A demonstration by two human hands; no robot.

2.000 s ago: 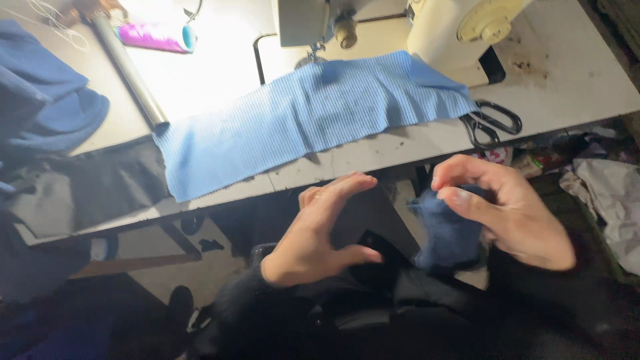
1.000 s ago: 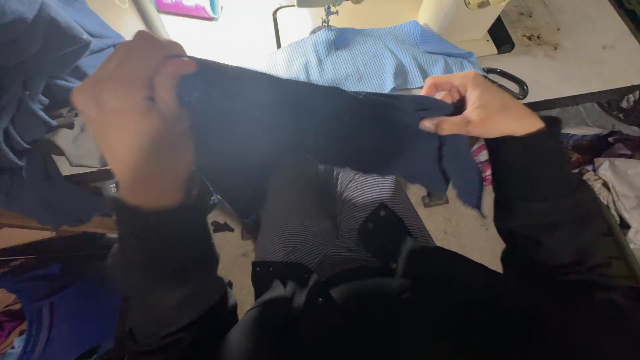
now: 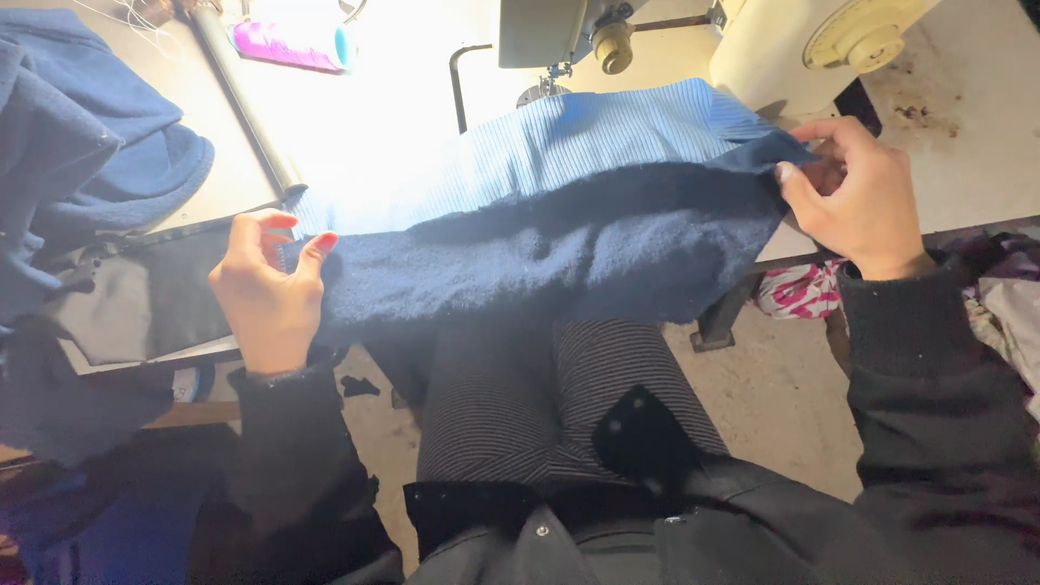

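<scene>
A dark navy fabric piece [image 3: 520, 268] is spread along the table's front edge, overlapping a light blue ribbed fabric piece [image 3: 601, 130]. My right hand [image 3: 861, 191] pinches the right corner of the navy piece over the ribbed one. At the left end of both pieces is my left hand [image 3: 272, 284], thumb and fingers apart; whether it grips the cloth there is unclear. Behind the ribbed fabric stands a sewing machine [image 3: 540, 32], its needle and presser foot area [image 3: 556, 77] just beyond the fabric's far edge.
A metal tube [image 3: 244, 106] and a purple thread cone [image 3: 288, 45] lie at the back left, near heaped blue fabric [image 3: 89, 130]. Black material [image 3: 162, 284] covers the table's left front. The machine's handwheel [image 3: 861, 32] is at the upper right. Bundled cloth [image 3: 800, 290] sits below the table's edge.
The navy fabric, held up between both hands a second ago, now lies against the ribbed piece at the table. Two seconds ago it was bunched by my right hand. The black-handled scissors seen earlier are hidden now.
</scene>
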